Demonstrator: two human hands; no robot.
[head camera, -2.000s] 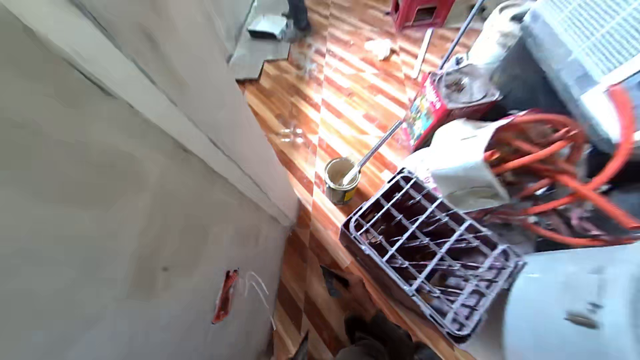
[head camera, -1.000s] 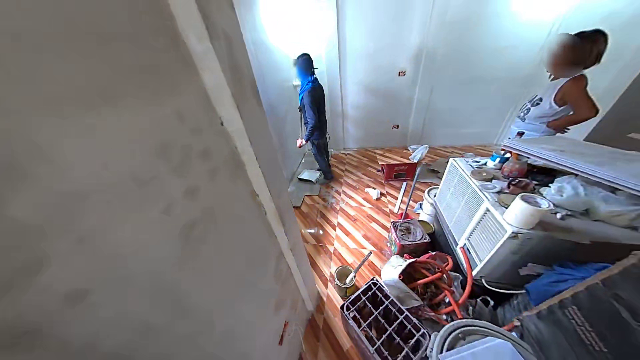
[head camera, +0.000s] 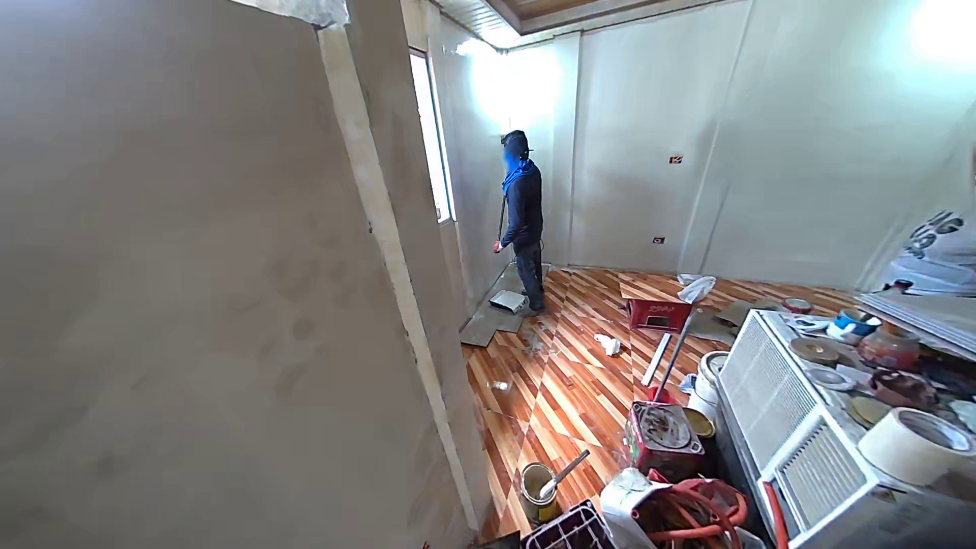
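Neither of my hands shows in the head view. Nearest at the lower middle, an open paint can (head camera: 538, 488) stands on the wood-patterned floor with a brush (head camera: 563, 474) leaning in it, handle up to the right. Just below it, a plastic crate (head camera: 570, 530) with a grid of compartments is cut off by the lower edge. To the right, a white container (head camera: 627, 509) lies beside coiled orange hose (head camera: 698, 512). Behind these stands a square metal tin (head camera: 665, 438) with a stained top.
A plastered wall (head camera: 229, 290) fills the left side. A co-worker (head camera: 524, 217) in dark clothes stands by the far corner, holding a pole. Another person (head camera: 938, 252) is partly visible at the right edge. An air-conditioner unit (head camera: 770, 374) bears tape and containers. A red crate (head camera: 657, 314) stands farther back.
The view has tilted up from the floor to the far walls and ceiling. The person at the right, whose head and arm showed one second ago, is now mostly out of frame.
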